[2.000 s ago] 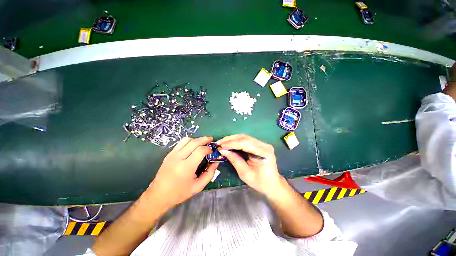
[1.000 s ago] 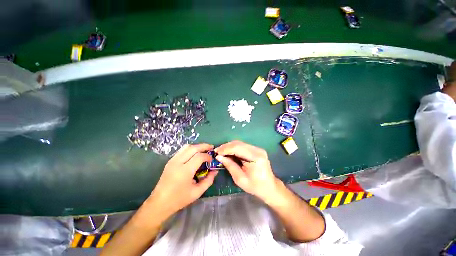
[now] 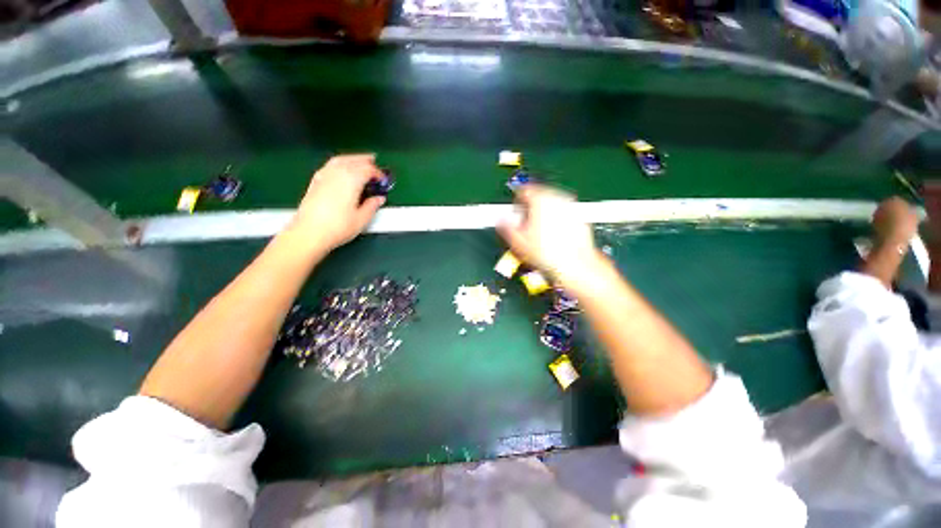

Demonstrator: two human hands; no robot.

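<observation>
My left hand [image 3: 343,201] is over the conveyor belt beyond the white rail, its fingers on a dark watch housing [image 3: 380,186]. My right hand [image 3: 549,229] is blurred above the rail, near a housing [image 3: 519,180] on the belt; whether it touches or holds anything cannot be told. Below it on the bench lie housings [image 3: 557,330], partly hidden by my right hand and wrist, and yellow-and-white batteries [image 3: 562,371]. A heap of small dark-and-silver components [image 3: 354,325] lies left, and a smaller heap of white pads [image 3: 477,304] lies to its right.
The white rail [image 3: 433,217] runs between bench and belt [image 3: 433,113]. More housings lie on the belt at left [image 3: 224,187] and right [image 3: 649,161]. A pale stick [image 3: 770,336] lies on the bench at right, near another person's white sleeve [image 3: 877,361]. A clear plastic sheet is at left.
The view has tilted up. My hands have parted and moved forward from the bench's front edge, the left to the belt with the housing, the right to the rail.
</observation>
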